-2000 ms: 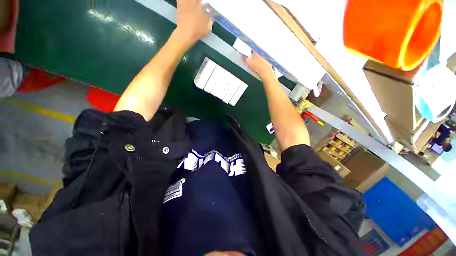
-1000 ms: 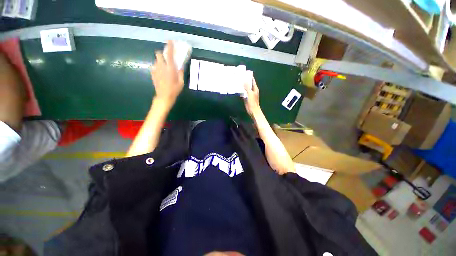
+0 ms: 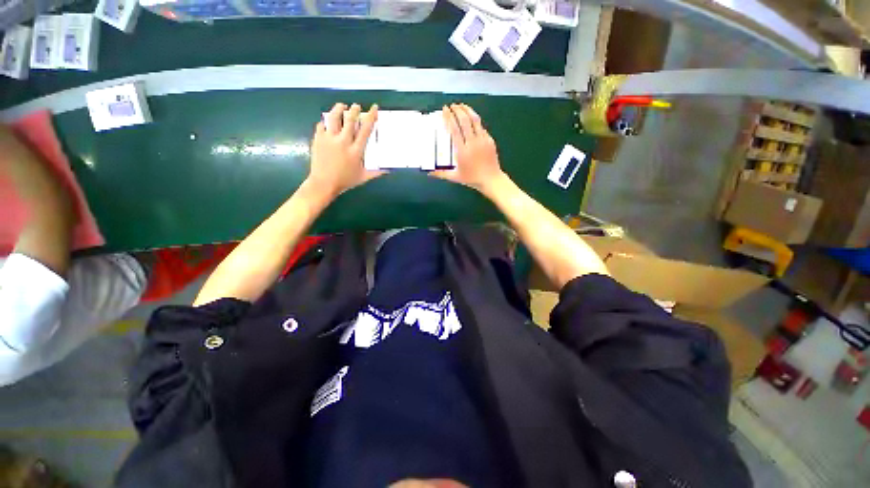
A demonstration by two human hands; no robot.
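A short row of white unit boxes (image 3: 405,140) stands on the green workbench (image 3: 229,191) in front of me. My left hand (image 3: 345,152) presses on the row's left end and my right hand (image 3: 467,148) on its right end, so the row is held between my palms. The fingers of both hands point away from me. The boxes' edges face up; parts of the end boxes are hidden under my fingers.
Single white boxes lie left (image 3: 118,106) and at the back (image 3: 512,40). A white card with a dark rectangle (image 3: 567,167) lies at the bench's right. Scissors (image 3: 637,102) hang at its end. An open carton (image 3: 668,276) stands at lower right. Another person's arm (image 3: 38,200) is at left.
My left hand has brought its white box to the row's left end, and both hands now clasp the row. The view has shifted, showing more boxes at the back.
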